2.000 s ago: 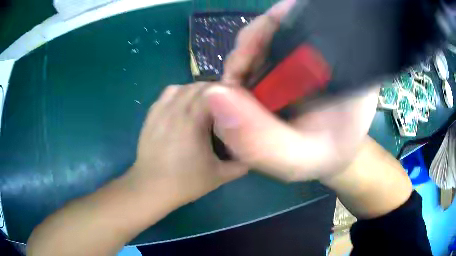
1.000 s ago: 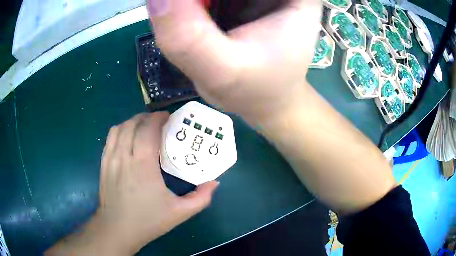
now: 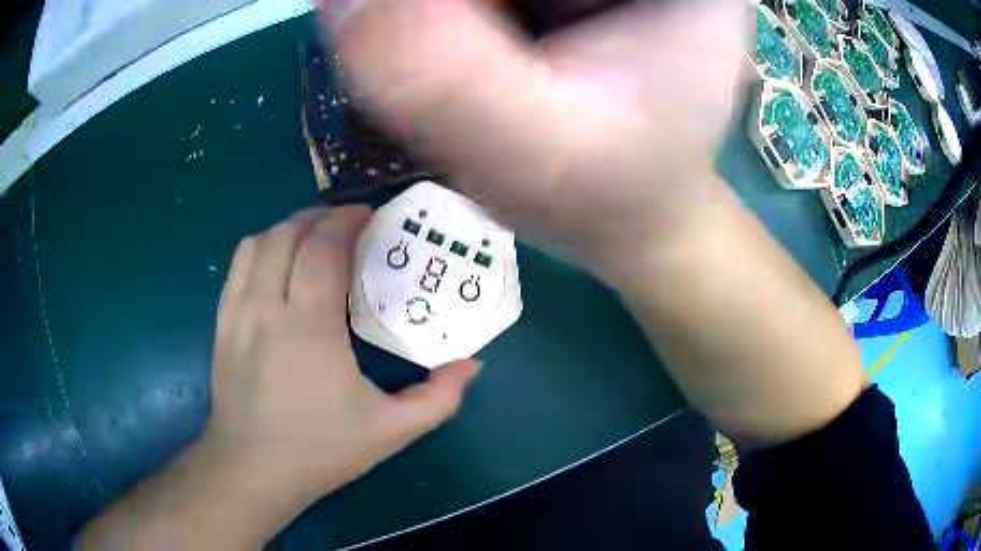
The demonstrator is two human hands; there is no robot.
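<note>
A white hexagonal housing [image 3: 436,277] lies closed on the dark green mat, with printed rings, a figure-8 outline and a row of small dark rectangles facing up. My left hand [image 3: 312,344] holds it, fingers at its left edge and thumb at its lower edge. My right hand [image 3: 549,118] is blurred at the top, above and beyond the housing. It is closed around the dark body of the electric screwdriver [image 3: 576,9], mostly cut off by the top edge; its tip is hidden. The black screw tray [image 3: 360,161] shows partly behind my right hand.
Several open housings with green circuit boards [image 3: 794,131] are grouped at the upper right. White covers [image 3: 923,75] lie beyond them. A black cord [image 3: 914,242] hangs at the right. Loose screws [image 3: 221,129] lie left of the tray. A pale strip [image 3: 129,86] edges the mat.
Two seconds ago my hands were together around the screwdriver, its red lever showing. Since one second ago, the housing appears slightly higher in view and my right hand slightly further right.
</note>
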